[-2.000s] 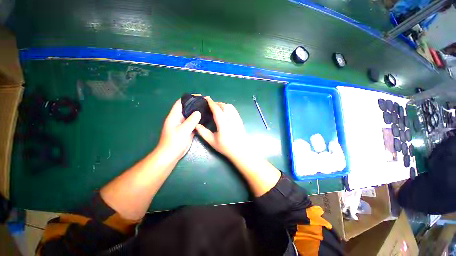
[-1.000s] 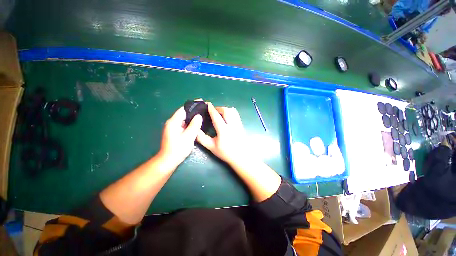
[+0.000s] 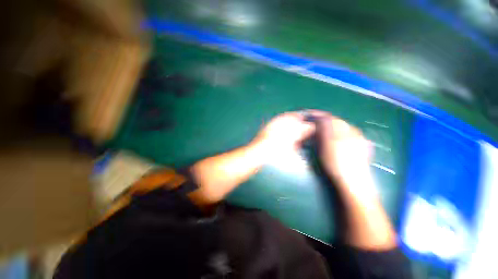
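Note:
The frame is heavily blurred. My left hand point(image 3: 286, 133) and my right hand point(image 3: 343, 144) are close together over the green bench point(image 3: 218, 120). A dark shape, the black housing point(image 3: 311, 117), shows between them, mostly hidden by the fingers. My left hand holds its left side. My right hand is wrapped around its right side; its fingers are too blurred to tell apart.
The blue tray point(image 3: 439, 163) with blurred white discs point(image 3: 437, 226) is at the right. Dark loose housings point(image 3: 158, 103) lie at the bench's left. A brown cardboard box point(image 3: 106, 82) stands at the far left. The blue strip point(image 3: 284, 61) crosses behind my hands.
The camera view has swung left, so bench, tray and hands appear further right, and more of the cardboard at left shows. The hands stay together around the housing.

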